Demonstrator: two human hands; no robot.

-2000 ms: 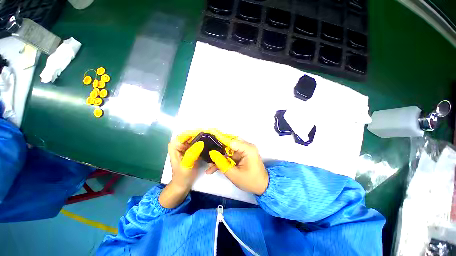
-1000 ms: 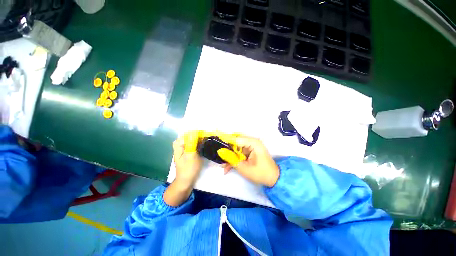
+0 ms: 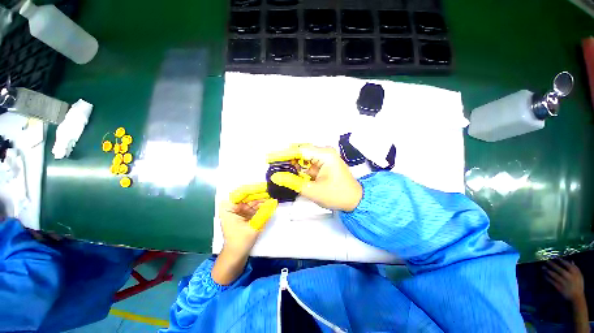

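Note:
My right hand point(image 3: 325, 179), with yellow finger cots, grips a glossy black housing point(image 3: 284, 190) between thumb and fingers above the white work sheet point(image 3: 260, 117). My left hand point(image 3: 244, 211), also with yellow finger cots, is at the housing's lower left edge. Its thumb and fingers are apart, and the fingertips are close to or touching the housing. A black housing point(image 3: 370, 99) lies on the sheet's upper right part. Below it, a white cloth point(image 3: 372, 144) partly covers more black parts point(image 3: 352, 153).
A black blister tray point(image 3: 339, 67) with housings lies beyond the sheet. A dispenser bottle point(image 3: 505, 117) lies at the right. Spare yellow finger cots point(image 3: 120, 156), a clear plastic sheet point(image 3: 172, 117) and a crumpled tissue point(image 3: 72, 129) lie left. Another person's hand point(image 3: 565, 279) is at lower right.
The view has shifted. My left hand has moved down from the housing's side and opened its fingers. My right hand has kept the housing and turned it more upright.

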